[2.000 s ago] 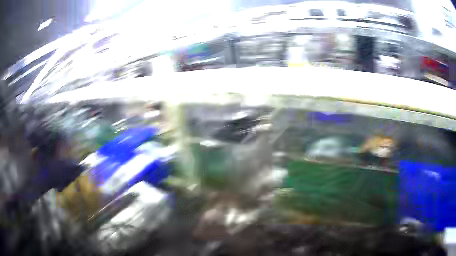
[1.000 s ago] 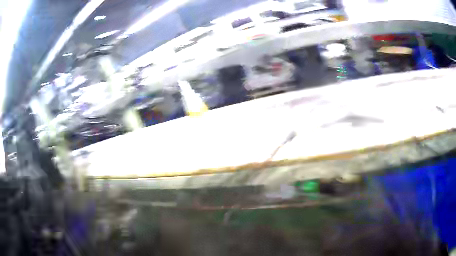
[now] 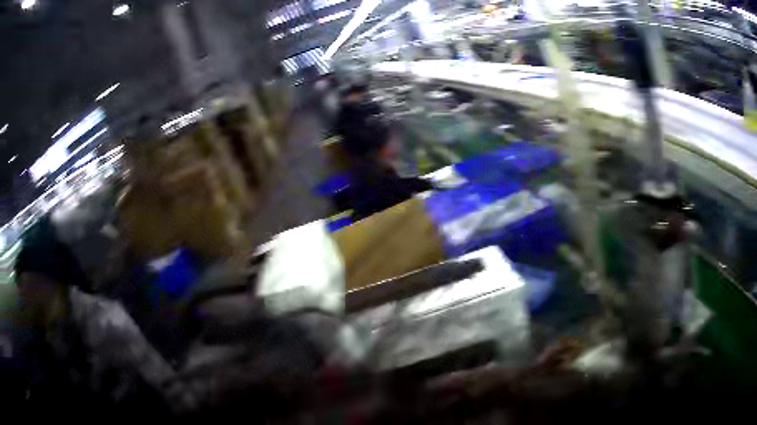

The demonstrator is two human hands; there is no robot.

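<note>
The picture is blurred and dark along its bottom edge. I cannot make out my left hand or my right hand. Nearest in front stands a bench machine with a white box body (image 3: 465,319) and a long dark slot in its top. A white block-like part (image 3: 300,270) stands at its left end. A tan cardboard surface (image 3: 390,242) lies just behind the machine. Blue bins (image 3: 506,166) stand behind and to the right of the cardboard, with something whitish in the nearer one.
A person in dark clothes (image 3: 365,149) is beyond the cardboard. Another person (image 3: 108,332) is at the lower left. Tall tan stacks (image 3: 187,187) stand at the left. A metal cylinder on a stand (image 3: 660,274) and a green belt (image 3: 726,307) are at the right, below a long white shelf (image 3: 689,116).
The view has swung left from the long white shelf to the machine, cardboard, blue bins, aisle and two people. The shelf now sits at the upper right. No hand movement can be made out.
</note>
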